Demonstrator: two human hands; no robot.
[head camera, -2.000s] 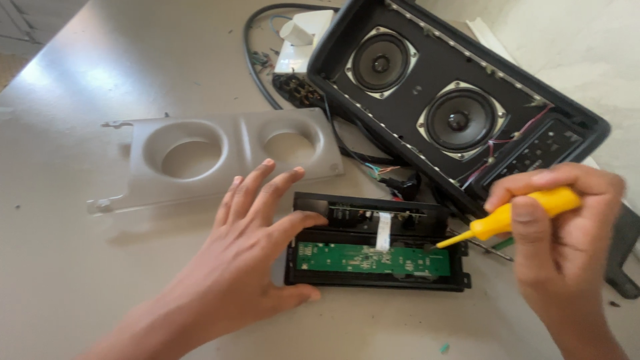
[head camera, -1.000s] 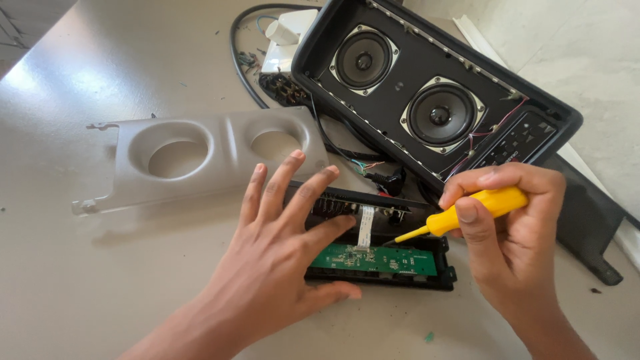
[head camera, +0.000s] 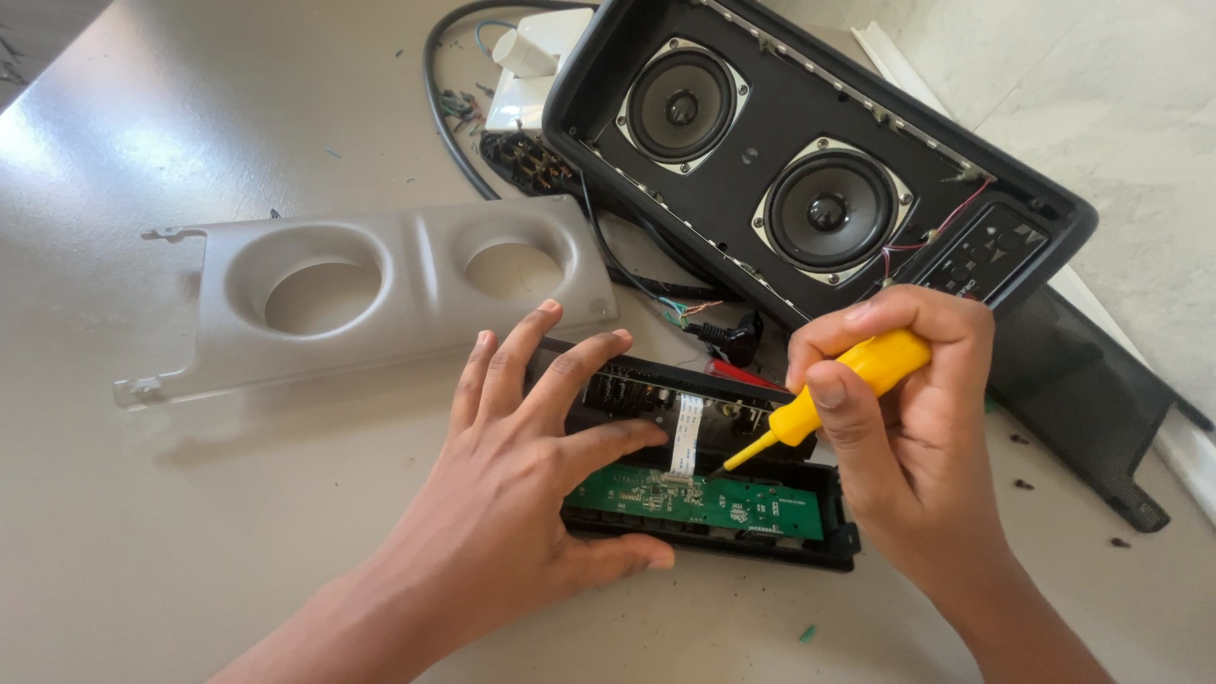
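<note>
My left hand (head camera: 546, 465) is spread over the left part of a black plastic housing (head camera: 845, 546), its thumb at the near edge and its fingers across the far part. Inside lies a green circuit board (head camera: 750, 505), joined by a white ribbon cable (head camera: 688, 432) to electronics in the far part of the housing. My right hand (head camera: 902, 408) grips a yellow-handled screwdriver (head camera: 845, 380). Its dark tip is at the board's far edge, just right of the ribbon cable's lower end; whether it touches cannot be told.
A speaker cabinet (head camera: 750, 157) with two drivers lies behind, over cables. A translucent panel (head camera: 418, 275) with two round openings lies at left. Beyond are a white box (head camera: 522, 95) and a black plug (head camera: 731, 337). At right are a dark mesh panel (head camera: 1073, 399) and several screws (head camera: 1022, 484).
My left hand has moved further over the housing, covering its left part. The screwdriver tip has moved left along the board, closer to the ribbon cable.
</note>
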